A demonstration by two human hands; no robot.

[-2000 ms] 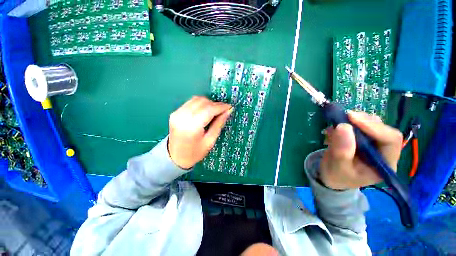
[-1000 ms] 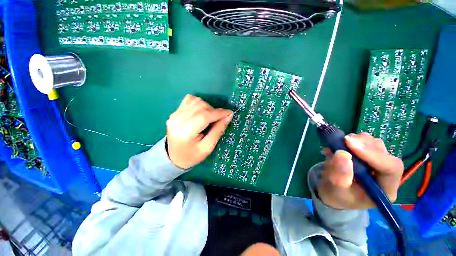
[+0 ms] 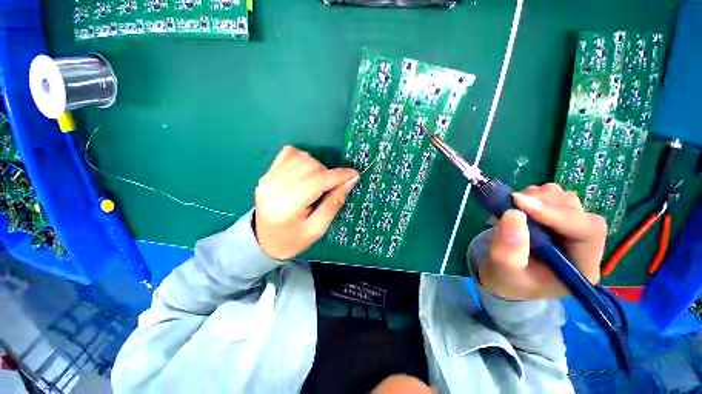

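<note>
A green PCB panel [image 3: 396, 154] lies tilted on the green mat in front of me. My left hand [image 3: 299, 202] is at its left edge, thumb and forefinger pinching thin solder wire [image 3: 369, 165] whose end reaches over the panel. My right hand [image 3: 543, 242] holds the soldering iron [image 3: 493, 191] like a pen. The iron's tip is over the panel's right part; whether it touches cannot be told. The wire also trails left from my left hand towards the solder spool [image 3: 75, 83].
A second PCB panel [image 3: 612, 123] lies right of the white line, another [image 3: 162, 18] at back left. Orange-handled cutters [image 3: 654, 231] lie at right. A blue-and-yellow tube [image 3: 104, 204] and blue bin [image 3: 46, 154] are at left. The fan [image 3: 389, 3] is at the back edge.
The iron has moved left from beside the panel to over it. My left hand keeps its pinch near the panel's left edge. The view has shifted, so the fan now barely shows.
</note>
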